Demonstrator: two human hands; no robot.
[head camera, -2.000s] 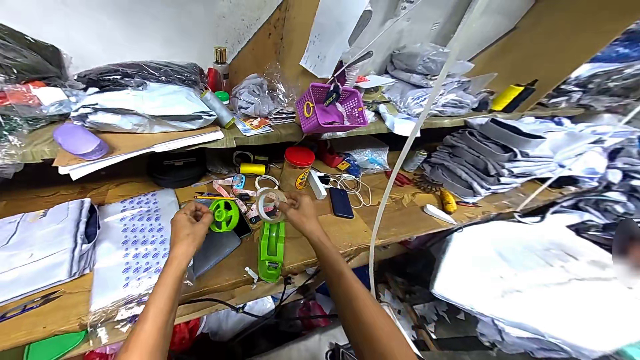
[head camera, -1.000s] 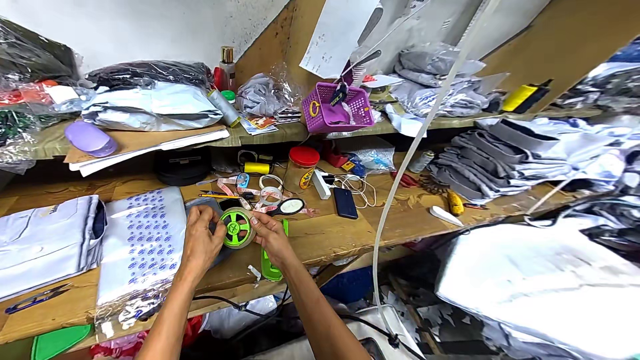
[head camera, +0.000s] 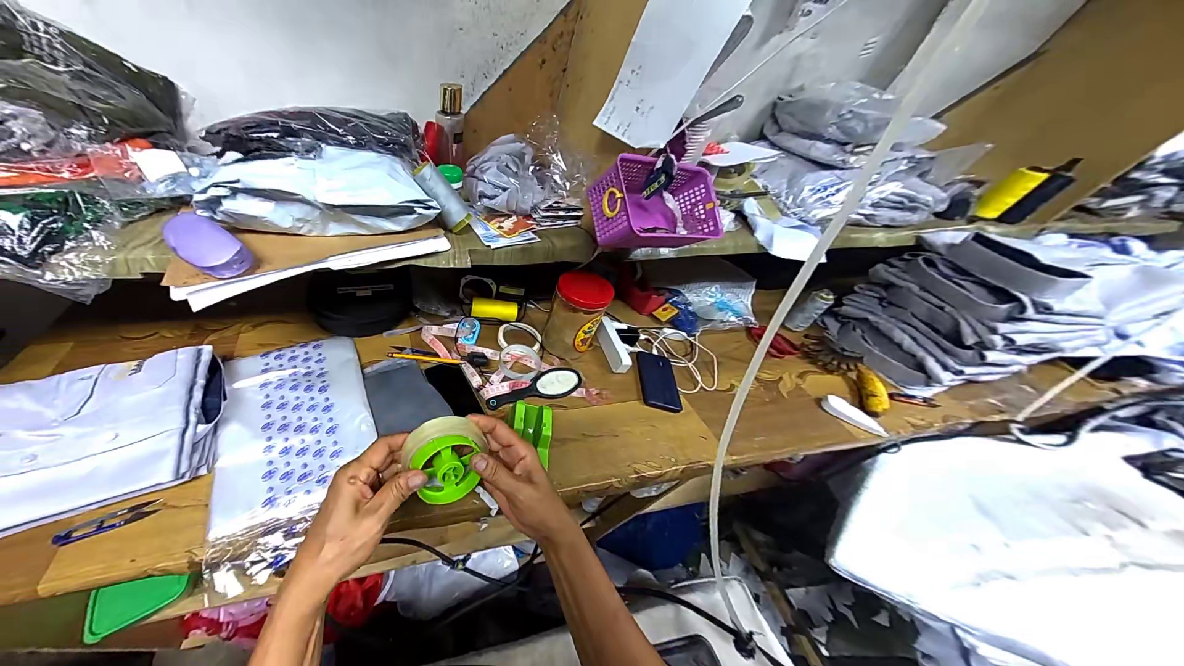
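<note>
My left hand (head camera: 365, 495) and my right hand (head camera: 518, 472) hold a roll of clear tape (head camera: 427, 433) and a green plastic tape hub (head camera: 446, 472) between them, over the front of the wooden bench. The hub sits partly in the roll, its spokes facing me. Just behind my right hand lies a green tape dispenser base (head camera: 534, 427). A black-handled magnifying glass (head camera: 558, 382) and a pink measuring tape (head camera: 444, 342) are farther back.
Folded white shirt (head camera: 102, 425), printed plastic bag (head camera: 296, 416) and thread snips (head camera: 106, 523) lie left. Behind are a red-lidded jar (head camera: 581, 310) and a phone (head camera: 659, 381). A pale hose (head camera: 740, 398) hangs at the right. A purple basket (head camera: 638, 208) stands on the shelf.
Two seconds ago the green hub was at my left hand and the tape roll at my right, apart. They have come together, and both hands now hold them.
</note>
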